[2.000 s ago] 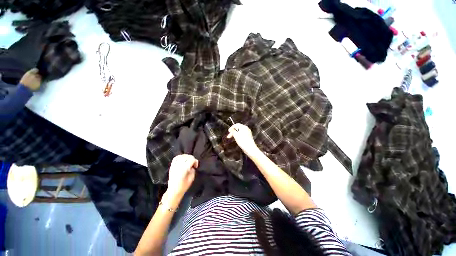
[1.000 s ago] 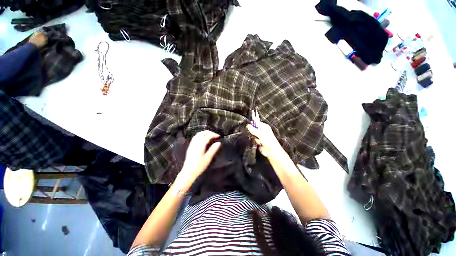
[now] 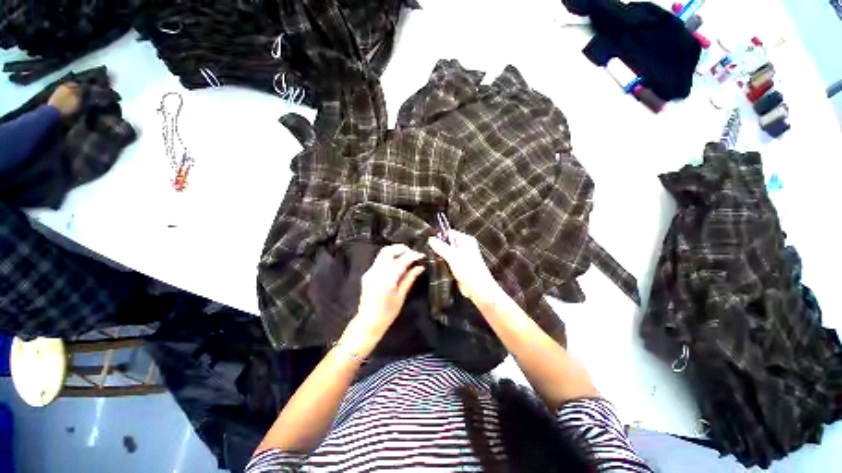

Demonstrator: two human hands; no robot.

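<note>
A dark plaid garment with cream check lines lies spread in front of me. Its plain dark lining shows at the lower part. My left hand pinches a fold of the cloth near the middle. My right hand is close beside it, its fingers closed around a small thin pale tool that points up and away from me. The tool's exact kind is too small to tell. The fingertips of both hands are near the same fold, and part of it is hidden beneath them.
Plaid garment piles lie at the right and far left. A looped cord with an orange-red end lies on the white table. Black cloth and thread spools are far right. Another person's hand is at left.
My left hand has moved up and right from the lining to the fold beside my right hand. The checked flap is folded differently. The view has shifted slightly. The other person's hand has moved up.
</note>
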